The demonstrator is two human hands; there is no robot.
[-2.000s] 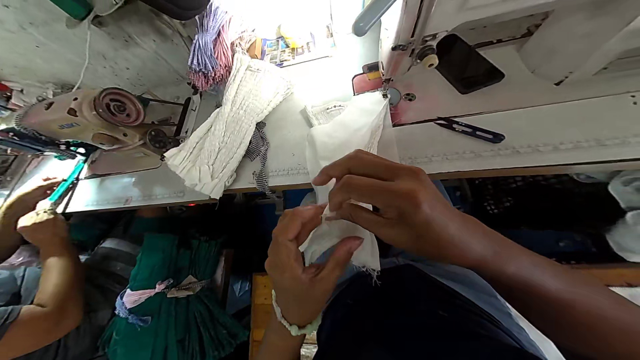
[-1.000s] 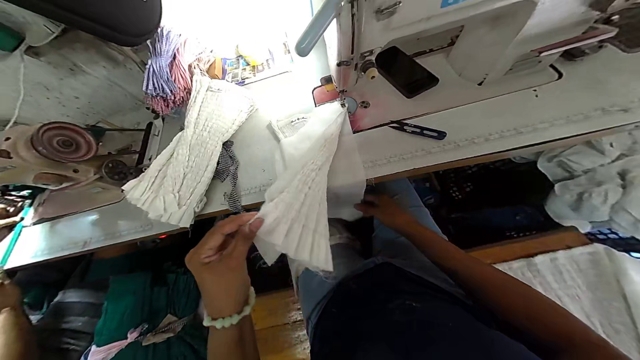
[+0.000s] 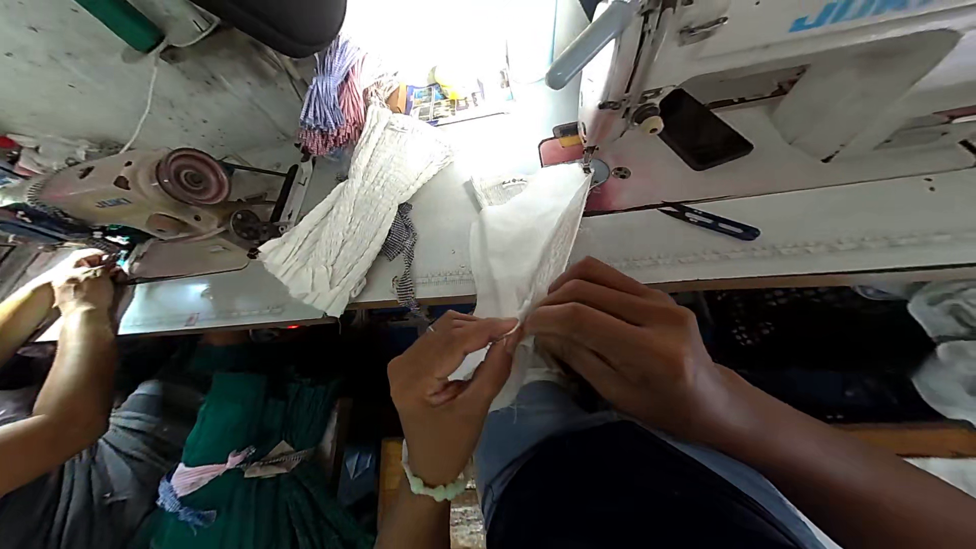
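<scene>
A white fabric piece [image 3: 511, 248] with a pleated side runs from under the needle of a white sewing machine [image 3: 621, 76] down over the table's front edge. Near my lap, my left hand [image 3: 454, 374] pinches its edge between thumb and forefinger; a pale beaded bracelet is on that wrist. Close against it on the right, my right hand [image 3: 625, 343] grips the same edge with bent fingers. The fingertips of both hands nearly meet, and the fabric between them is partly hidden.
Left of the fabric lie a pleated white piece [image 3: 354, 210] and a checked strip [image 3: 404, 252]. A phone [image 3: 703, 130] and thread snips [image 3: 709, 221] rest at the machine. Bundled cords [image 3: 328, 103] stand behind. Further left, a co-worker's hands [image 3: 80, 278] are at another sewing machine [image 3: 122, 187].
One second ago my hands were apart, with the fabric spread out between them and its pleats showing. Now they have come together at its edge, close to how they were two seconds ago.
</scene>
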